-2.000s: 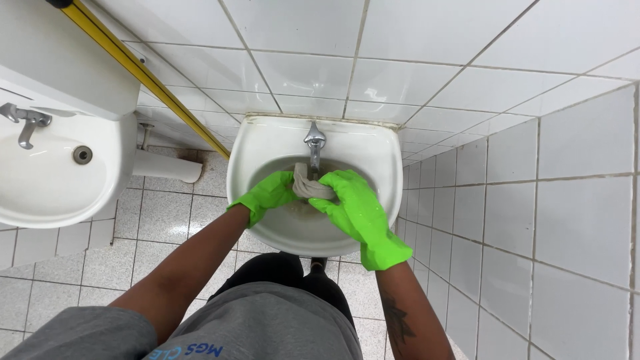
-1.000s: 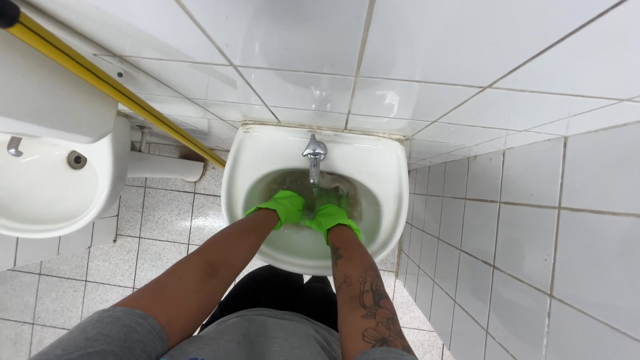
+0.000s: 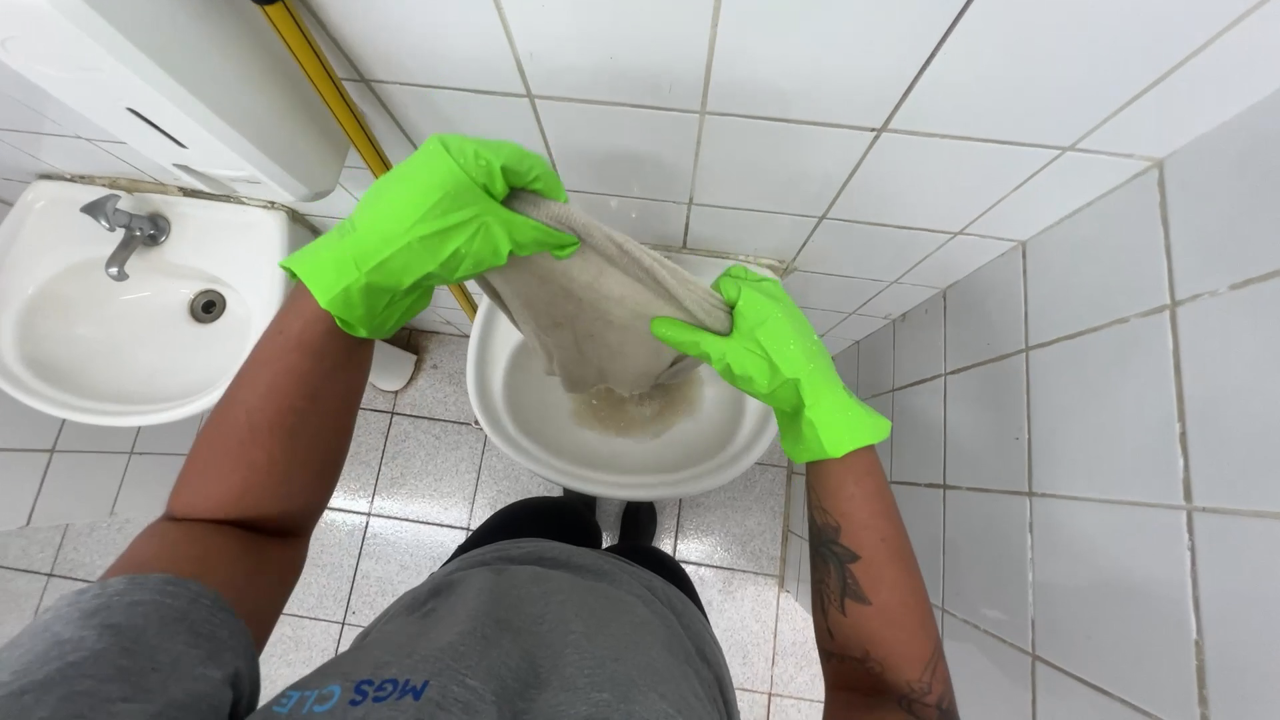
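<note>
A wet greyish cloth point(image 3: 610, 310) is stretched above a white ceramic washbasin point(image 3: 530, 465). In a bright green rubber glove, my left hand point(image 3: 440, 230) grips its upper left end. My right hand point(image 3: 765, 355), gloved the same way, pinches the cloth's right end lower down, over the basin's right side. The cloth's bottom edge hangs into the bowl, just above or touching brownish water point(image 3: 635, 410); which of the two I cannot tell. The basin's tap is hidden behind the cloth.
A second washbasin point(image 3: 100, 350) with a grey metal tap point(image 3: 130, 235) stands at the left, beneath a white wall dispenser point(image 3: 200, 90). A yellow and black pole point(image 3: 335, 95) leans between the basins. Tiled walls point(image 3: 1090, 390) rise behind and close on the right.
A second ago both hands were down in the basin's water; now they are raised above it, with the cloth spread between them. The water in the bowl stands lower.
</note>
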